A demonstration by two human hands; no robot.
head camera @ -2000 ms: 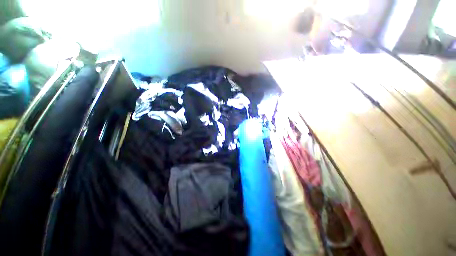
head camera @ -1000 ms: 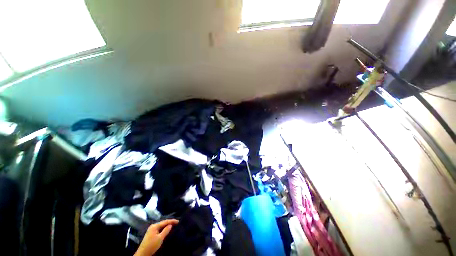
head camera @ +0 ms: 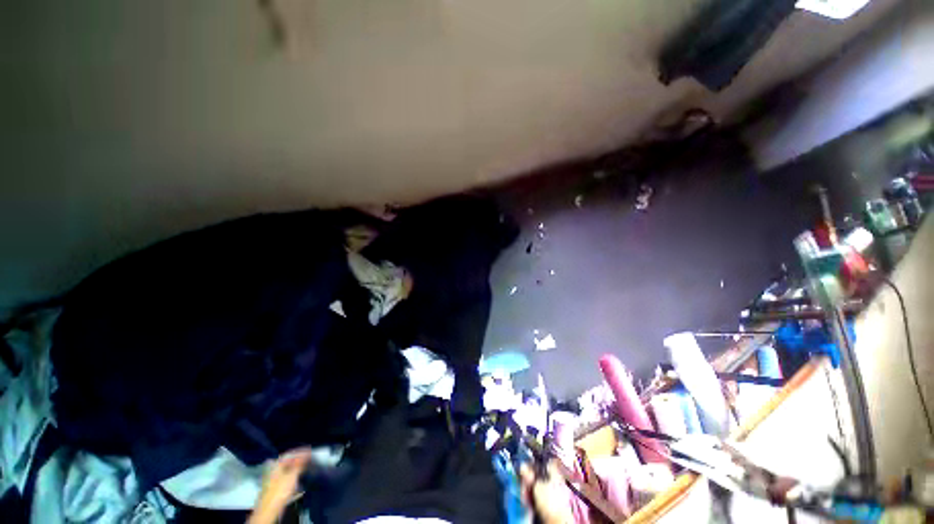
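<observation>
A large heap of dark navy fabric (head camera: 225,328) lies against the wall at the left and centre. A dark cloth (head camera: 420,461) shows at the bottom centre, between my hands. My left hand (head camera: 279,485) is small and blurred at the bottom edge, beside the dark fabric; its grip is unclear. My right hand (head camera: 551,495) seems to show at the bottom edge, right of the dark cloth, blurred and partly cut off. Whether either hand holds cloth cannot be made out.
Pale scraps (head camera: 87,486) lie at the lower left. The grey floor (head camera: 604,276) has small white bits on it. Pink (head camera: 630,404) and white (head camera: 698,374) fabric rolls stand beside the cream cutting table (head camera: 794,435) at right. A metal rail (head camera: 855,399) crosses the table.
The view has swung right and closer to the dark heap, with more floor showing. My left hand remains low in view, and what seems to be my right hand now shows at the bottom edge.
</observation>
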